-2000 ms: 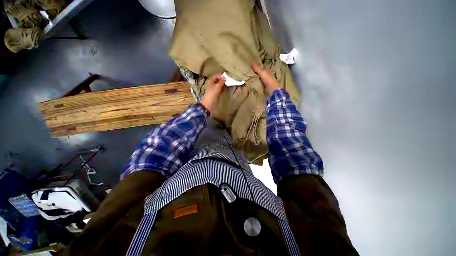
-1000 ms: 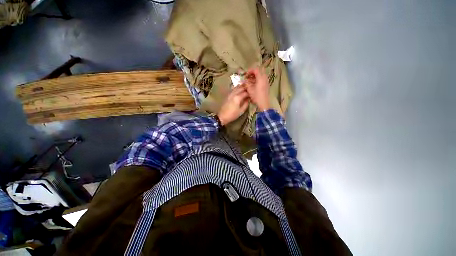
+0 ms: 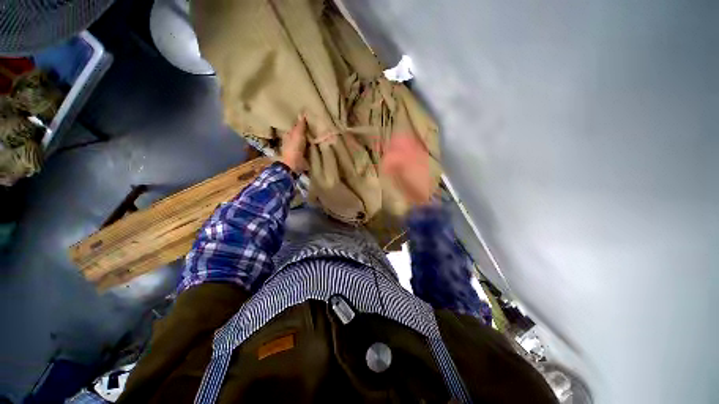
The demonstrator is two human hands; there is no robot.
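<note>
A large khaki garment bundle (image 3: 260,71) lies in folds in front of me and runs off the top of the view. A narrow khaki tie strip (image 3: 347,132) crosses its gathered part. My left hand (image 3: 296,146) lies at the left side of the bundle, fingers on the cloth near the strip's left end; whether it grips is unclear. My right hand (image 3: 407,167) is blurred by motion over the right side of the bundle; its fingers and what it may hold cannot be made out.
The brown wooden bench (image 3: 173,217) stands at the left. A crate (image 3: 94,67) with khaki clumps is at the upper left, below a fan guard (image 3: 47,20). A white scrap (image 3: 400,69) lies beside the bundle. A large grey surface (image 3: 583,173) fills the right.
My hands have moved apart from each other. The white scrap that was by my fingers no longer shows there. The strip now shows across the bundle. The view has turned and shifted.
</note>
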